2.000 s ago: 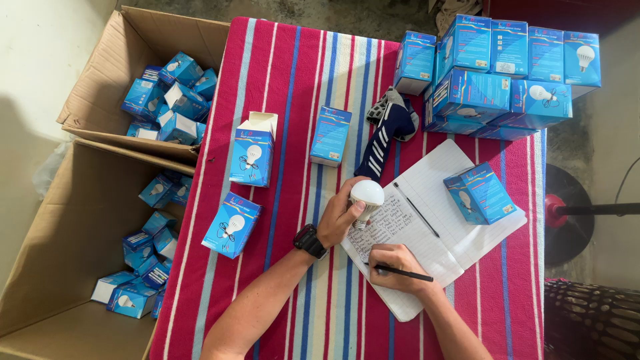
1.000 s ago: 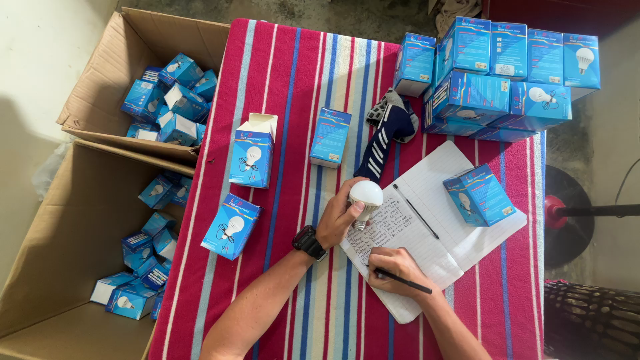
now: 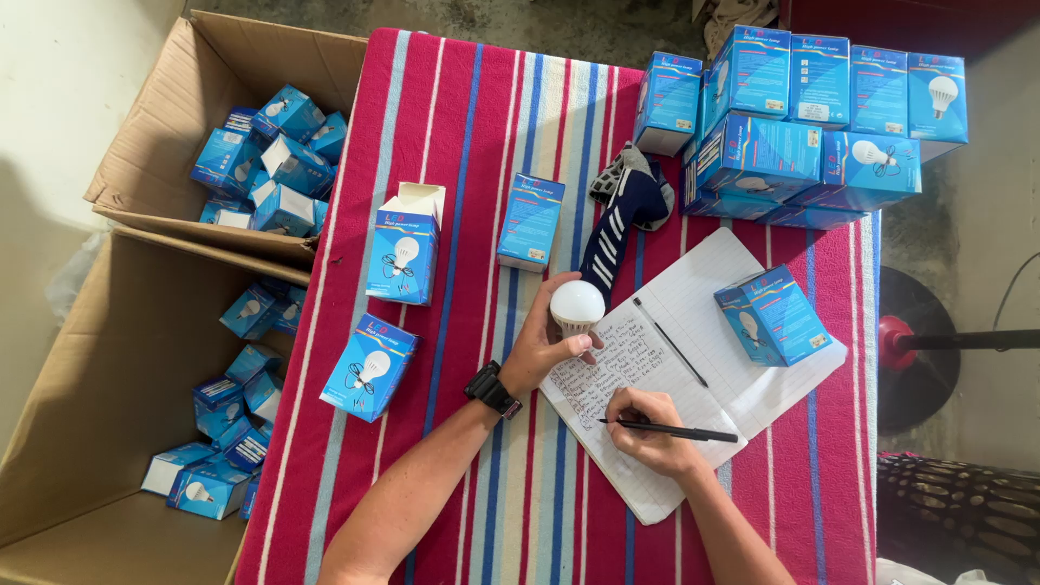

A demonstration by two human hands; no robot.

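Note:
My left hand (image 3: 546, 335), with a black watch on the wrist, holds a white LED bulb (image 3: 578, 304) by its lower part, dome up, over the top left of an open notebook (image 3: 707, 406). My right hand (image 3: 652, 429) grips a black pen (image 3: 678, 431), its tip on the left page below lines of handwriting. A second, clear-barrelled pen (image 3: 670, 341) lies near the notebook's fold. One blue bulb box (image 3: 770, 317) rests on the right page. Beyond my left hand are another blue box (image 3: 530, 221) and a dark blue striped sock (image 3: 617, 223).
An open-flapped bulb box (image 3: 404, 248) and a tilted one (image 3: 371, 367) lie on the striped cloth (image 3: 455, 487). Stacked bulb boxes (image 3: 760, 154) fill the far right corner. Two cardboard cartons (image 3: 146, 179) with more boxes stand left. A black round base (image 3: 906, 382) is right of the table.
My right hand has shifted slightly while keeping the pen on the left page, and the pen's angle has changed. My left hand still holds the bulb in about the same place.

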